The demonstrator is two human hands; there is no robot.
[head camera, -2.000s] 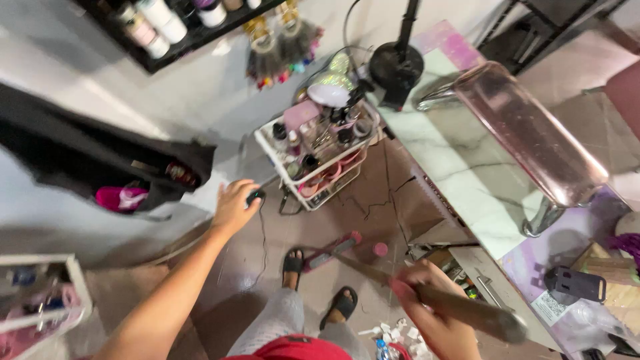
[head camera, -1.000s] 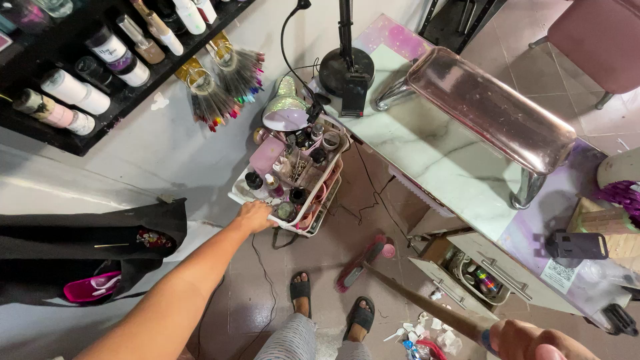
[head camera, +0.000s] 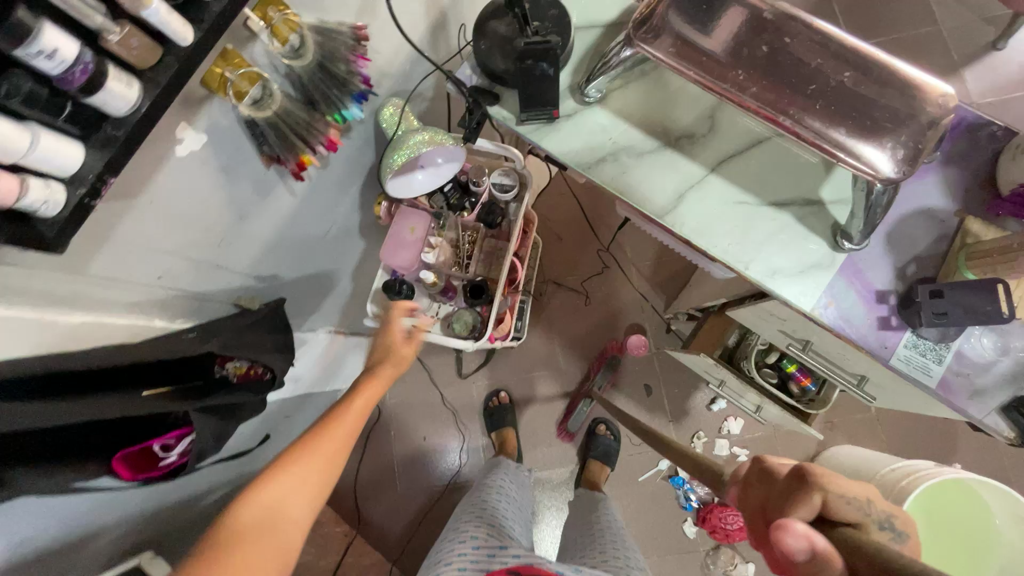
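My left hand is on the near rim of a white rolling cart, its fingers curled at the edge. Bottles, jars and a pink box fill the cart's top tray, and a glittery lamp shade leans over its back. In my right hand is the wooden handle of a broom. The handle slants down to the pink-bristled broom head, which rests on the tiled floor just ahead of my feet.
Paper scraps and wrappers lie on the floor near a white bucket. A marble-topped desk stands at right with an open drawer. Cables cross the floor. A black polish shelf hangs at upper left.
My left hand has moved from beside the cart, where it was near a small dark object, to the cart's rim. More of the floor at lower right and the bucket have come into view.
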